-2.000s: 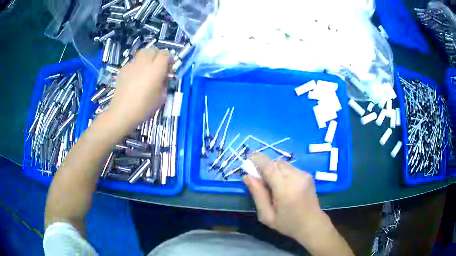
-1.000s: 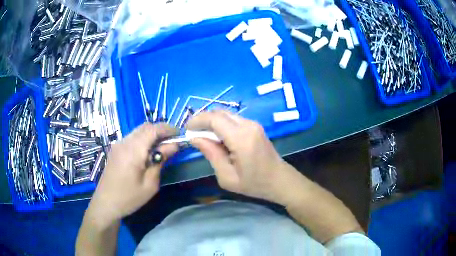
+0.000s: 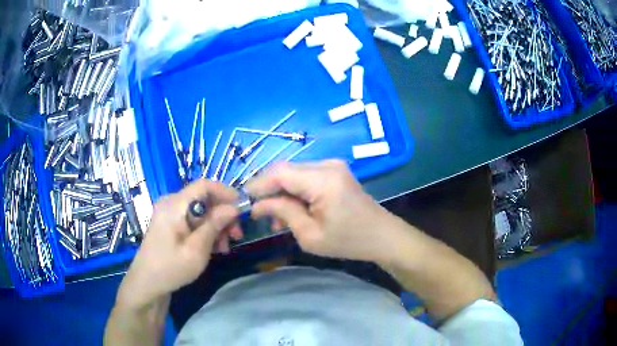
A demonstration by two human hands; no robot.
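My left hand is closed around metal tubes; the dark round end of one shows at the top of the fist. My right hand meets it over the front edge of the middle blue tray. Between the fingertips of both hands is a short shiny metal tube end; what the right fingers pinch there is mostly hidden. Several thin piston rods with dark collars lie in the left of the middle tray. White plastic sleeves lie at its right side.
Left of the middle tray is a blue tray heaped with metal tubes, then a narrow tray of rod-like pieces. Loose white sleeves lie on the dark green table. Trays of rod-like pieces stand right. A cardboard box is below the table edge.
My left hand has left the tube heap and met my right hand at the middle tray's front edge. The white sleeve seen in my right fingers no longer shows. The view has turned and shifted.
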